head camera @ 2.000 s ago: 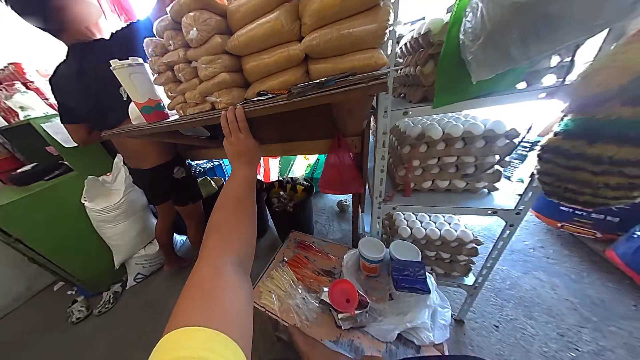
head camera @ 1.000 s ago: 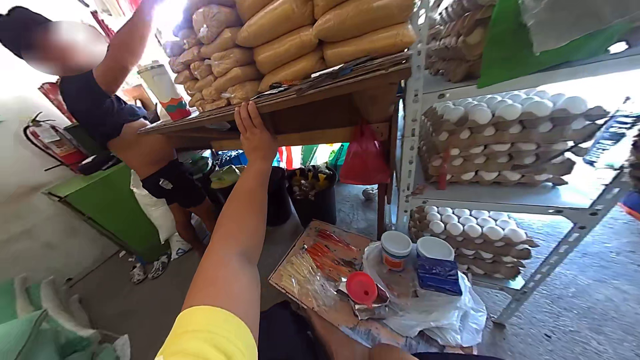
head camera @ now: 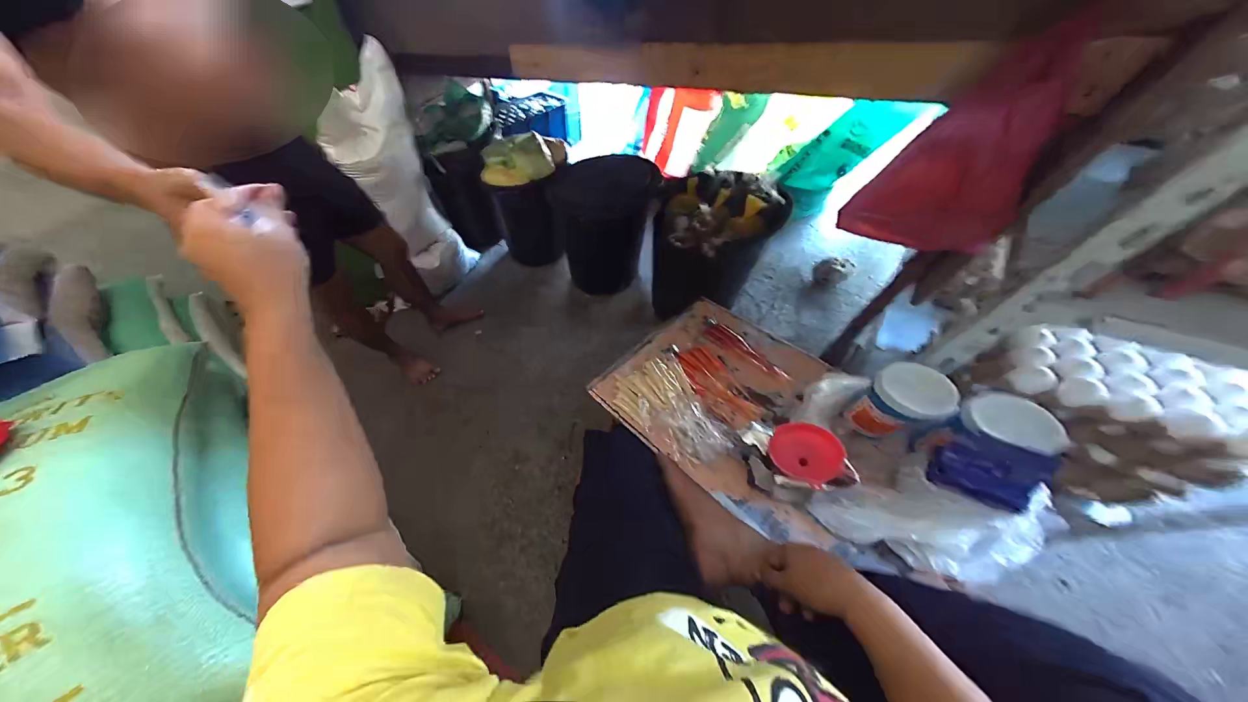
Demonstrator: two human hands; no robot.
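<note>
My left hand (head camera: 244,229) is raised at the upper left, its fingers closed on a small pale item (head camera: 249,213) that I cannot identify. Another person's hand (head camera: 175,190) meets it at the same spot. My right hand (head camera: 807,577) rests low by my bare foot (head camera: 717,541), beside the low board; its fingers are curled and whether it holds anything is hidden. On the board (head camera: 624,375) lie bundles of pale and orange thin items (head camera: 717,375), a red plastic funnel (head camera: 807,453), two white-lidded tubs (head camera: 915,392), a dark blue pack (head camera: 980,473) and clear plastic bags (head camera: 936,522).
A full light green sack (head camera: 107,507) stands at the left. Black buckets (head camera: 604,234) line the back below a wooden table edge (head camera: 721,63), with a white sack (head camera: 375,156) beside them. A red bag (head camera: 960,180) hangs at right, above egg trays (head camera: 1121,390) by a metal rack.
My left hand has left the table edge and moved to the left, where it now meets the other person's hand. The view has tilted down, bringing my right hand into sight.
</note>
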